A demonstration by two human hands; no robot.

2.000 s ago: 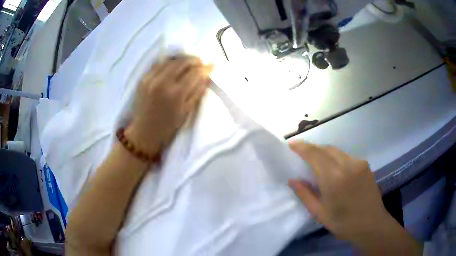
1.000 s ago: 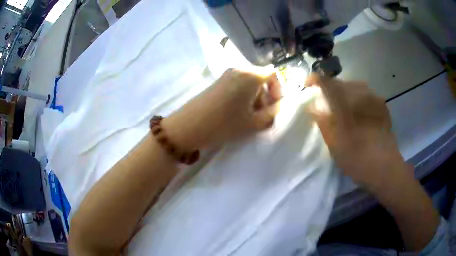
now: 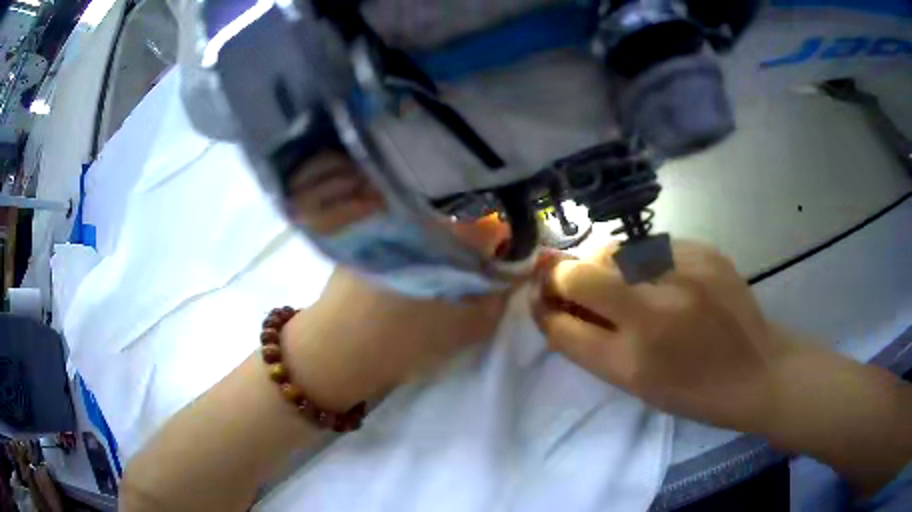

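Note:
White fabric lies over the machine table and hangs towards me at the front. The sewing machine head is close overhead, with its lamp-lit needle area below it. My left hand, with a beaded bracelet at the wrist, lies on the fabric; its fingers are largely hidden behind the machine head. My right hand pinches the fabric edge just in front of the needle area.
A grey knob with a spring hangs beside the needle area, above my right hand. The pale machine bed extends right, with a dark seam line. The table's grey front edge is at lower right. A grey object stands at far left.
The machine head is now much closer and covers more of the view. Compared with two seconds ago, both hands have moved to the needle area, and the right hand has closed on the fabric edge.

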